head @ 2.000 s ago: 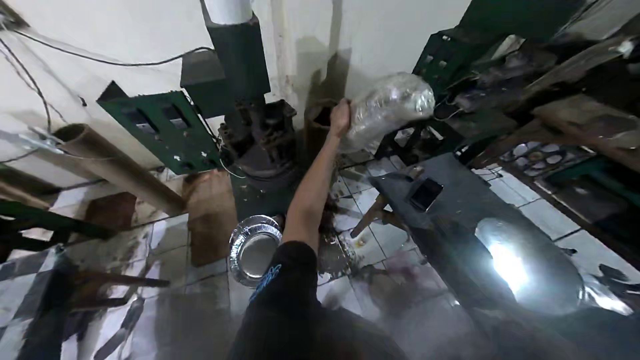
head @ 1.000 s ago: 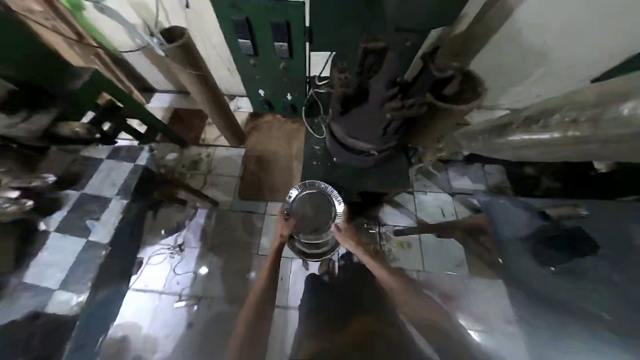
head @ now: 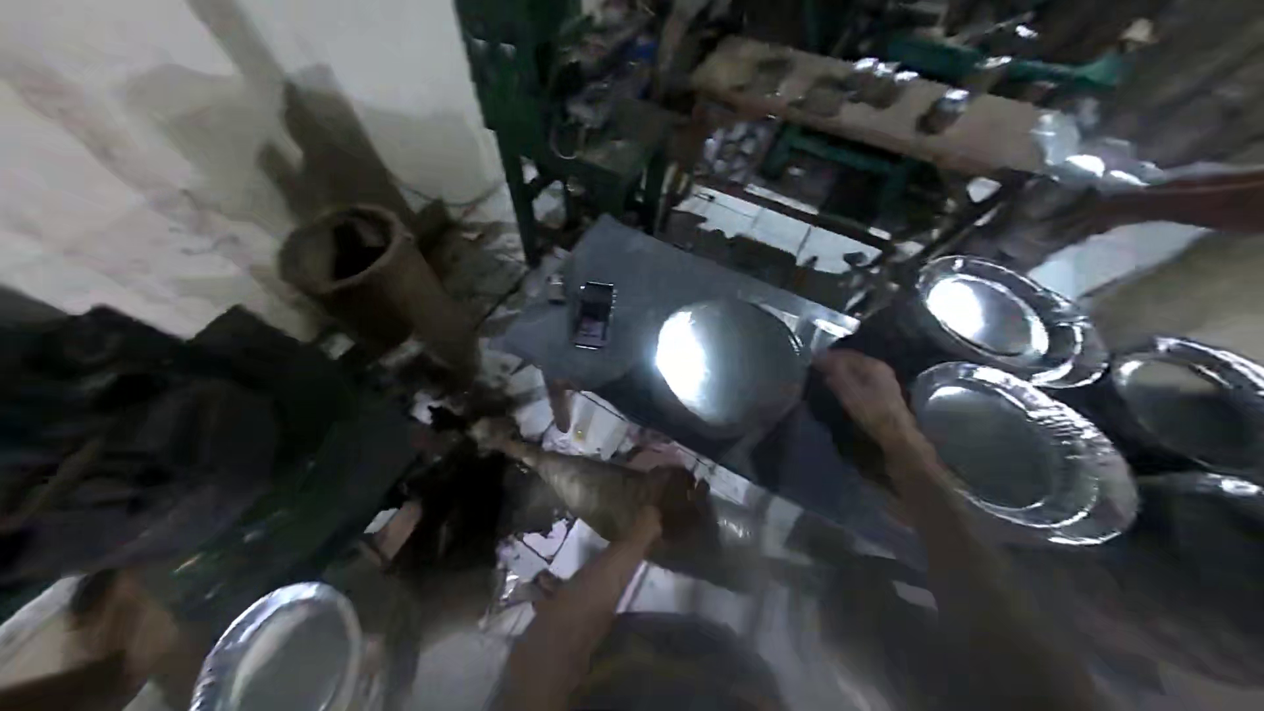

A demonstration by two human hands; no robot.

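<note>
My right hand (head: 864, 390), its fingers curled, is at the right edge of a shiny round metal disc (head: 736, 365) on a dark grey table (head: 632, 257). Blur hides whether it grips anything. Low in front of the table is my left hand (head: 667, 494), blurred, beside a tapered brownish piece (head: 583, 479); its grip is unclear. A phone (head: 594, 316) lies left of the disc. Round metal trays with patterned rims, one nearer (head: 1017, 449) and one farther (head: 987, 311), are right of my right hand. Another such tray (head: 286, 652) shows at the lower left.
Dark machinery (head: 197, 434) fills the left side, with a rusty pipe (head: 346, 257) by the wall. Behind the table are a green metal frame (head: 513, 118) and a wooden bench (head: 869, 109). What looks like another person's arm (head: 1185, 202) reaches in from the right.
My hands, both on a round metal tray a second ago, are now apart: the right by the disc, the left below the table. The view has swung to the right.
</note>
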